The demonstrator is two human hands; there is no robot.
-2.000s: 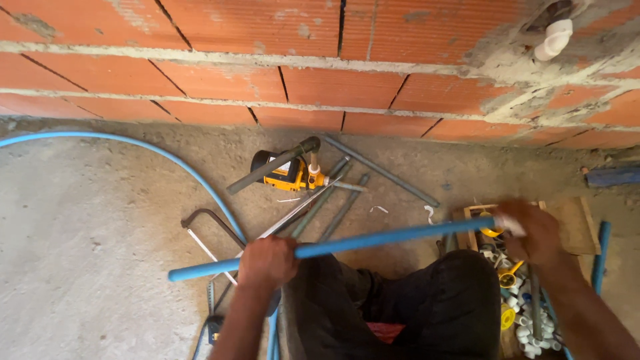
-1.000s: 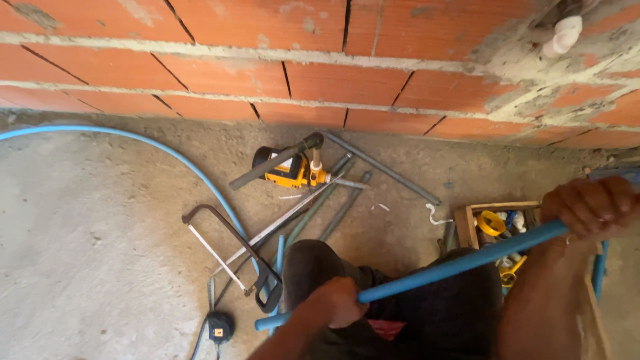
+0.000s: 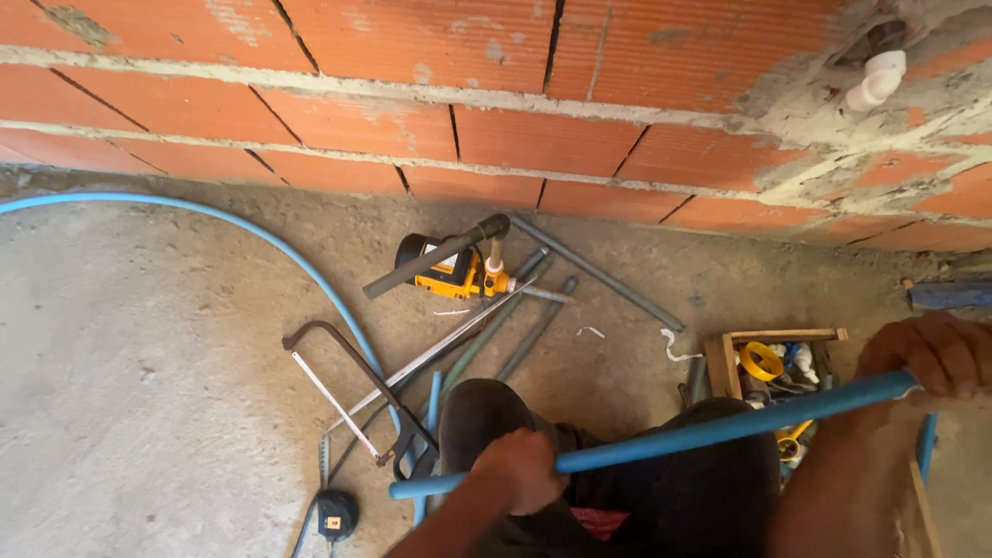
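Note:
A rigid blue plastic pipe [image 3: 697, 434] slants across my lap, its right end the higher one in the view. My left hand [image 3: 523, 471] is closed around it near its left end. At the right end, my right hand [image 3: 930, 353] grips the pipe's tip; what lies under those fingers is hidden. Left of my knee, a hacksaw [image 3: 349, 387] lies on the floor, beside a tape measure [image 3: 338, 514] with some blade out. A yellow and black water pump [image 3: 453, 267] with a dark elbow and pipe attached rests near the wall.
Several grey and green pipes [image 3: 597, 271] lie around the pump. A long blue hose [image 3: 287, 248] curves over the floor at left. Beside my right knee stands a wooden box [image 3: 725, 364] of fittings and yellow tape rolls. A white elbow [image 3: 877, 80] protrudes from the brick wall [image 3: 496, 132].
The pipe's right end has moved right, with my right hand on it. My left hand has shifted lower and to the right since the earliest frame, uncovering the hacksaw.

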